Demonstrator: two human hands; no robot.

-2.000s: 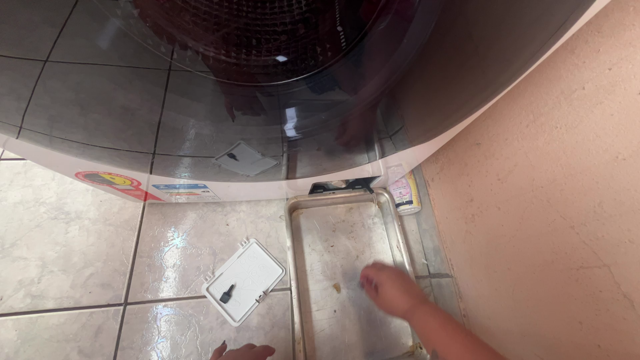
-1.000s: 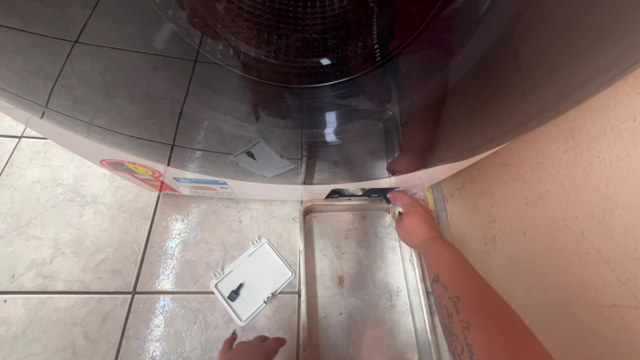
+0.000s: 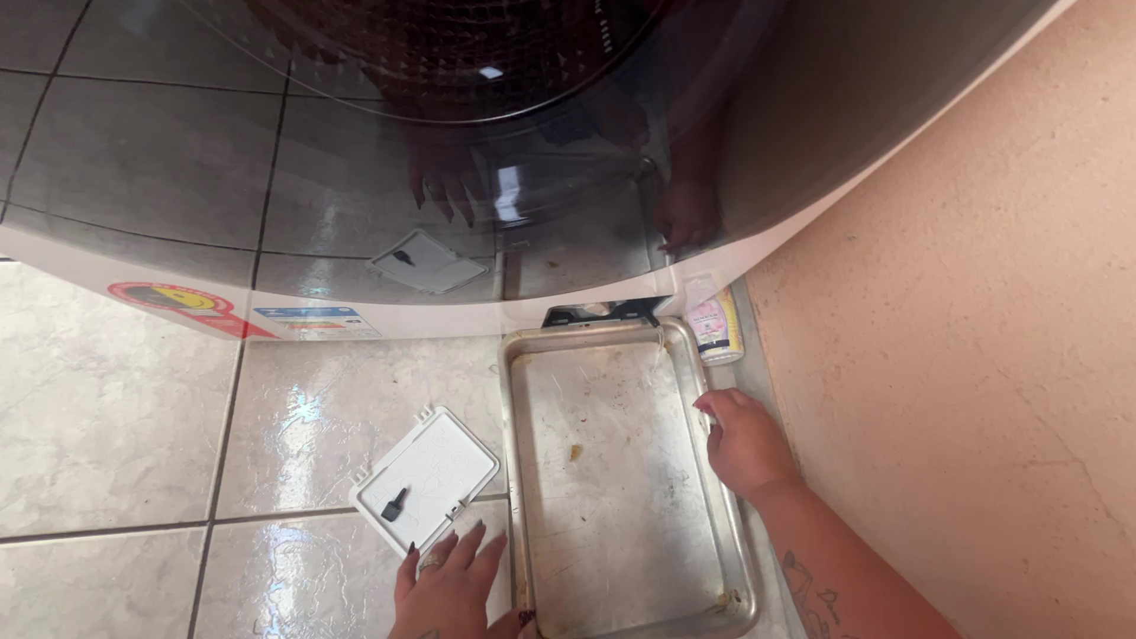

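Note:
A shallow rectangular metal pan [image 3: 612, 461] lies on the tiled floor, its far rim against the opening [image 3: 608, 312] low in the front of a washing machine [image 3: 435, 315]. My right hand [image 3: 745, 444] is at the pan's right rim, fingers curled; whether it grips the rim or something small is unclear. My left hand [image 3: 457, 581], fingers spread, is by the pan's left rim, just below a white plastic access cover [image 3: 435, 475]. A small black plastic plug or cap [image 3: 396, 506] rests on that cover. Some dark hose or strap end hangs at the pan's far right corner.
A container with a pink and yellow label [image 3: 712, 319] is between the pan's far right corner and the wall [image 3: 958, 355]. The wall closes off the right side. The washing machine's dark glossy front overhangs the far side, with stickers low on the left. Glossy tiles [image 3: 106, 426] extend left.
My right hand has come back from the opening to the pan's right rim. My left hand shows more fully now, fingers spread beside the white cover.

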